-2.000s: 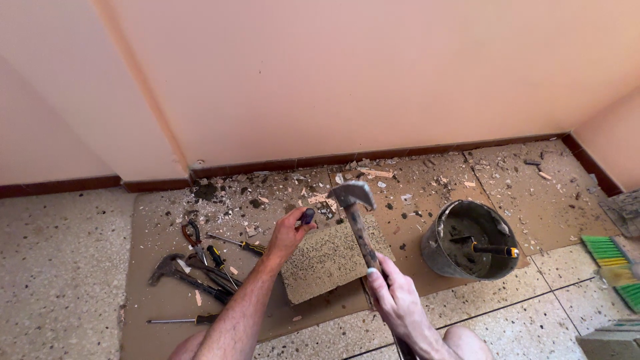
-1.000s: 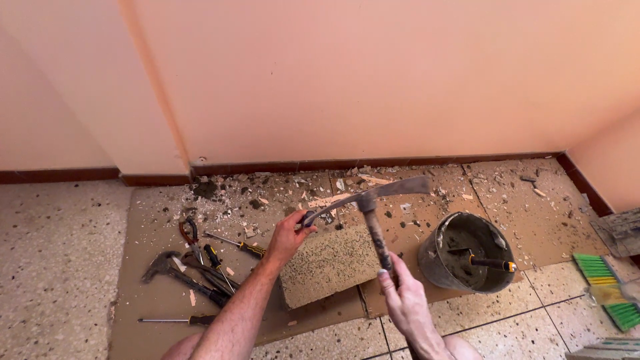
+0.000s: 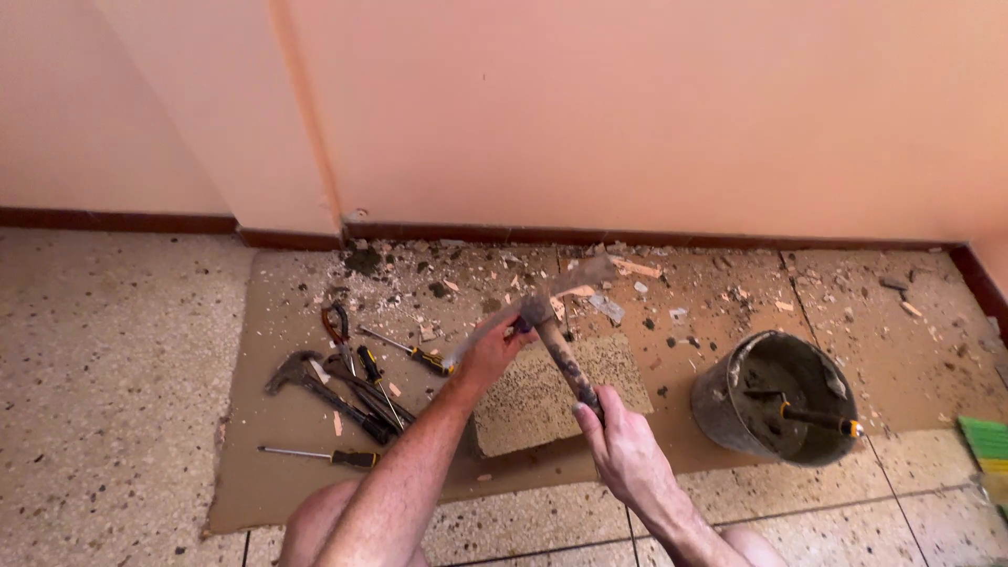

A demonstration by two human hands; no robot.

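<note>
My right hand (image 3: 622,441) grips the wooden handle of a small mattock (image 3: 567,362). The mattock's two-ended head is motion-blurred and lies across the view above a speckled block (image 3: 575,425). My left hand (image 3: 494,352) is closed on a small dark object (image 3: 521,324) right beside the mattock head, which partly hides it; its kind cannot be told. The block rests on cardboard sheeting (image 3: 283,488) between my forearms.
Left of the block lie a claw hammer (image 3: 295,372), pliers (image 3: 336,323) and several screwdrivers (image 3: 354,458). A bucket (image 3: 713,417) of grey mortar with a trowel (image 3: 819,419) stands on the right. Rubble lines the red-brown skirting (image 3: 669,239). Green-yellow broom bristles (image 3: 984,441) show at far right.
The mattock has swung in my right hand; its head was more upright two seconds ago, then lay across the view, and is now blurred close by my left hand. My left hand stays above the block.
</note>
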